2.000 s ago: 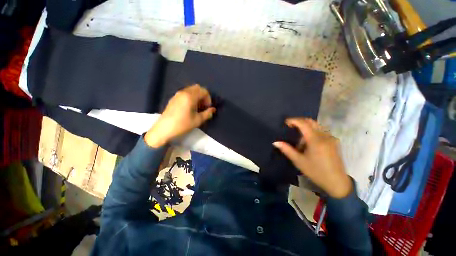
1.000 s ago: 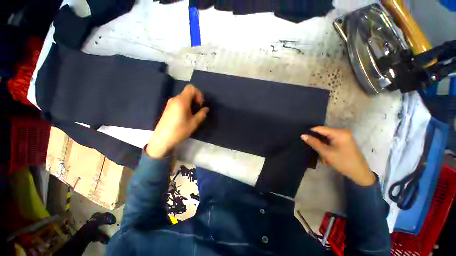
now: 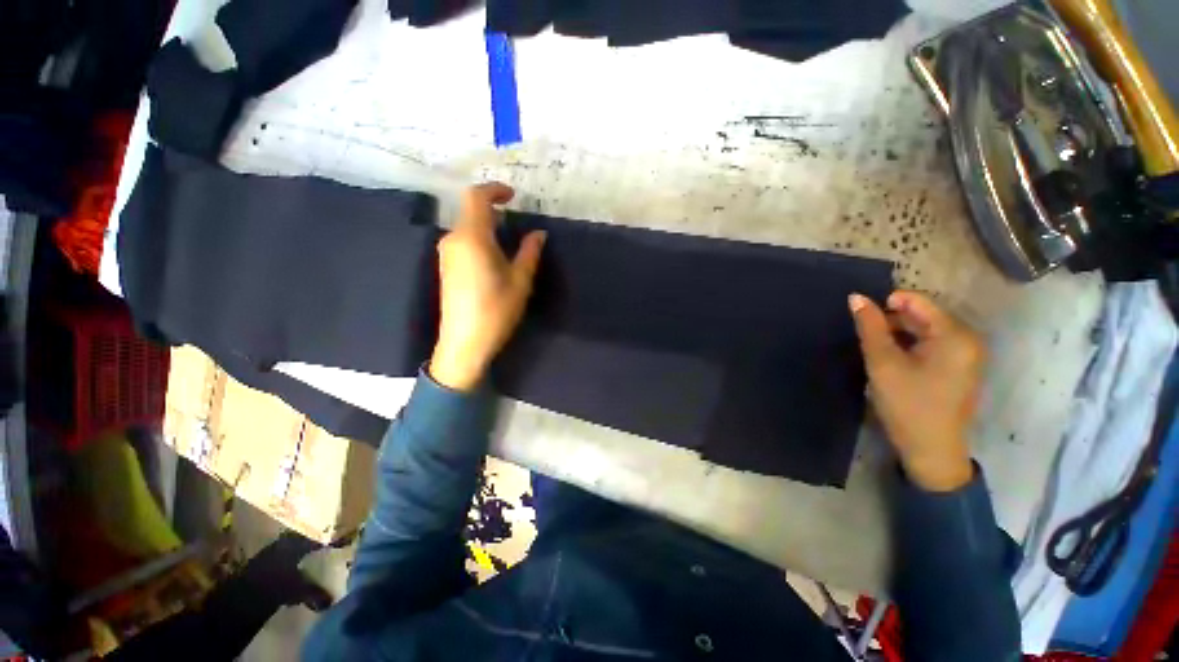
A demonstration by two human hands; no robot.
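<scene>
A black fabric panel lies flat on the pale table, with a smaller piece or flap lying over its lower right part. My left hand is at the panel's left end, thumb and fingers apart over the cloth; whether it pinches any cloth is unclear. My right hand is at the panel's right edge, fingertips curled close to the upper corner; whether they grip the edge is hidden. A stack of black panels lies to the left, touching or under the panel's left end.
The steam iron stands at the upper right. Black shears lie on a blue board at the right, beside a whitish cloth. A blue strip and black pieces lie at the far side. A cardboard box is below left.
The panel's right part has been turned from slanting toward me to lying flat in line with the rest. My right hand has moved right to its edge. The view has shifted slightly.
</scene>
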